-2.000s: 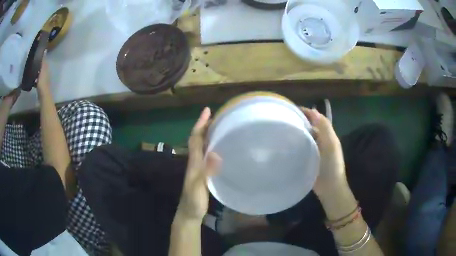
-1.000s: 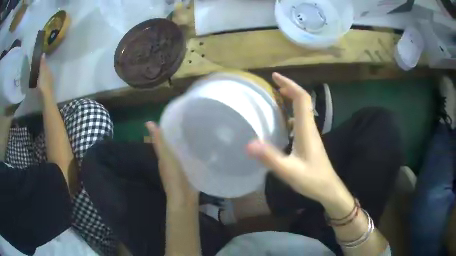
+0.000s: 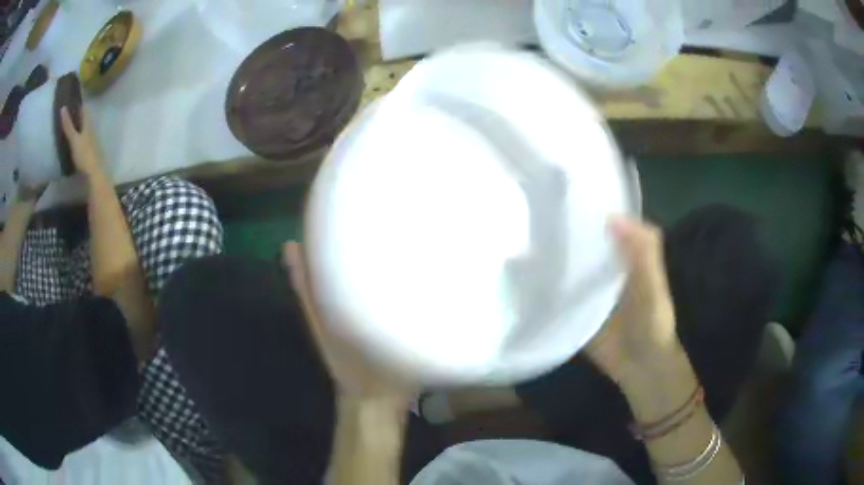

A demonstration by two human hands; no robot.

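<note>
A white drum body (image 3: 445, 227) is held up over my lap, close to the camera. It looks very bright, glossy and blurred. Its broad round face points towards me and hides what is behind it. My left hand (image 3: 346, 332) holds it from the lower left side, with the fingers partly hidden. My right hand (image 3: 639, 303) holds its right edge, with the fingers along the rim. The gold base cannot be clearly seen.
A dark brown base (image 3: 294, 93) lies on the wood-edged table (image 3: 682, 99). A clear inner cup (image 3: 606, 33) and a white oval part (image 3: 788, 93) are at the back right. A neighbour's arm (image 3: 109, 223) is at left, near a gold base (image 3: 111, 52).
The white drum body has come up closer to the camera and its face has turned bright. My right hand has moved from over its face to its right edge.
</note>
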